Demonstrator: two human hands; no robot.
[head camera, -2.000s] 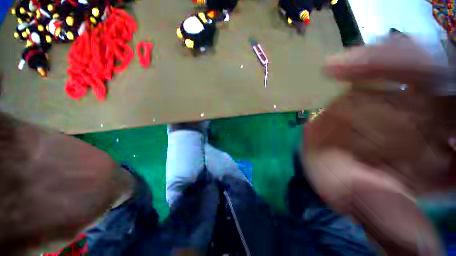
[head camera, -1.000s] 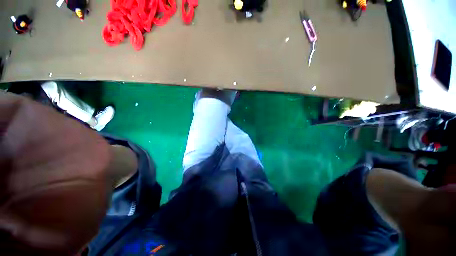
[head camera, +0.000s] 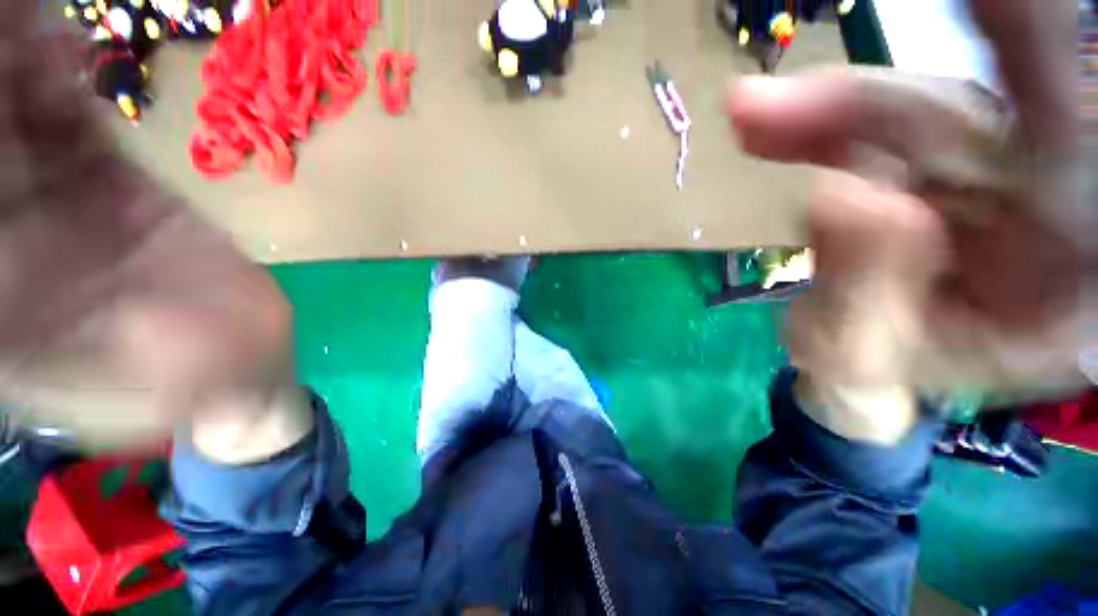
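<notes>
My left hand (head camera: 157, 301) is large and blurred at the left, close to the camera and cut off by the left edge. My right hand (head camera: 915, 229) is raised at the right, also blurred, with fingers apart and no thing visible in it. On the brown table (head camera: 482, 199) lie a tangled heap of red scarves (head camera: 283, 78) and one separate red scarf (head camera: 394, 82). A black and white plush penguin (head camera: 526, 36) lies at the top middle. Pink-handled thread snips (head camera: 669, 106) lie right of it, open side unclear.
More plush penguins lie in a pile (head camera: 120, 66) at the upper left, and others (head camera: 771, 22) at the top right. A white table (head camera: 933, 36) adjoins at the right. A red plastic stool (head camera: 102, 529) stands on the green floor (head camera: 674, 385) at lower left.
The view has shifted, so the table shows more fully and the phone is out of sight. My right hand has come up into view over the table's right side; both forearms show.
</notes>
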